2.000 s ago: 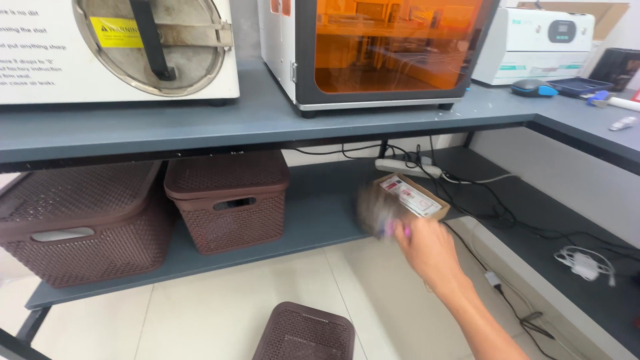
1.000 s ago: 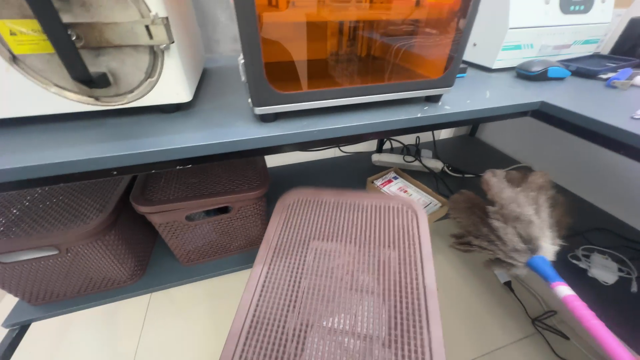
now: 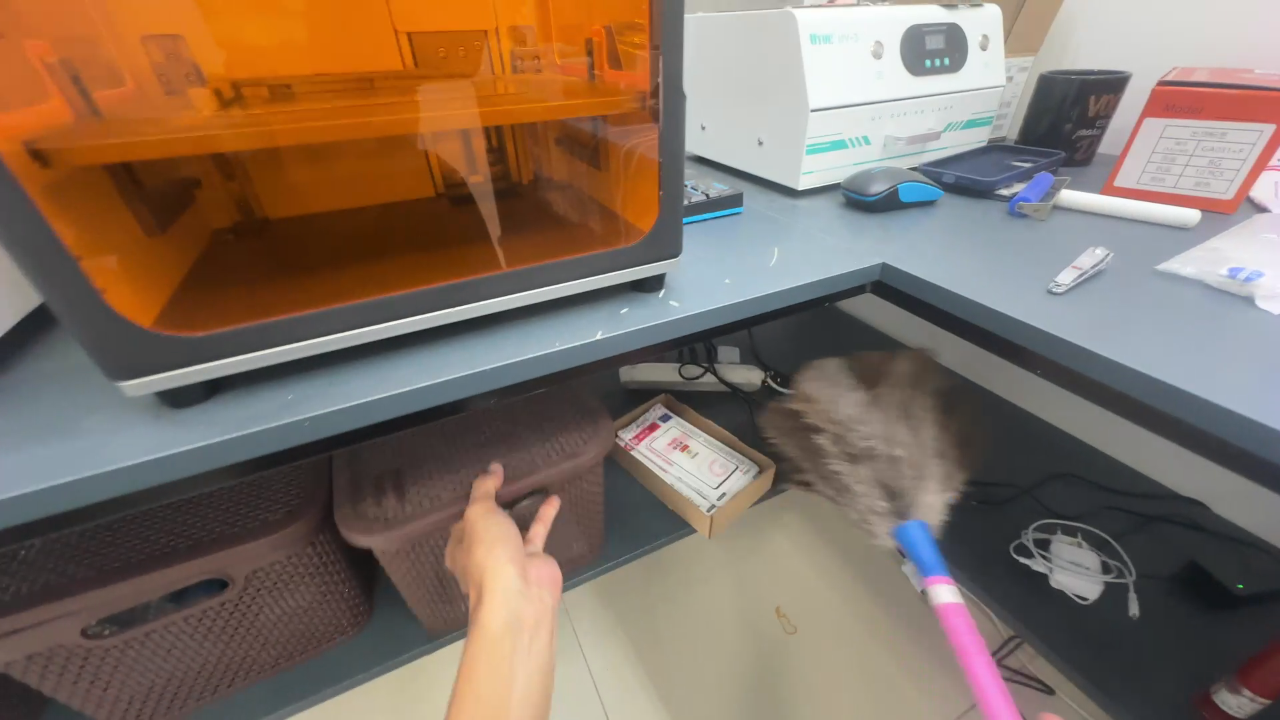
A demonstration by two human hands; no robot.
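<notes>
My left hand [image 3: 505, 560] is at the front of a brown woven plastic basket [image 3: 450, 480] with a lid, on the lower shelf. Its fingers are spread by the basket's handle slot; whether they press on it I cannot tell. A feather duster [image 3: 870, 435] with a blue and pink handle reaches in from the bottom right, its blurred grey-brown feathers over the lower shelf, right of an open cardboard box [image 3: 740, 505] of printed packets. Only a sliver of my right hand [image 3: 1048, 716] shows at the bottom edge, against the duster's handle; the rest is out of view.
Another brown basket [image 3: 250, 640] stands at left. Behind the box lies a power strip [image 3: 690, 376]; a white charger [image 3: 1075, 568] and cables lie at right. Above, the grey desk [image 3: 800, 260] carries an orange-windowed machine [image 3: 400, 290], a white machine [image 3: 850, 95] and a mouse [image 3: 890, 188].
The basket raised in front a second ago is no longer there; a basket now stands beside the cardboard box, where a gap was. My left hand has come into view. The view has shifted right.
</notes>
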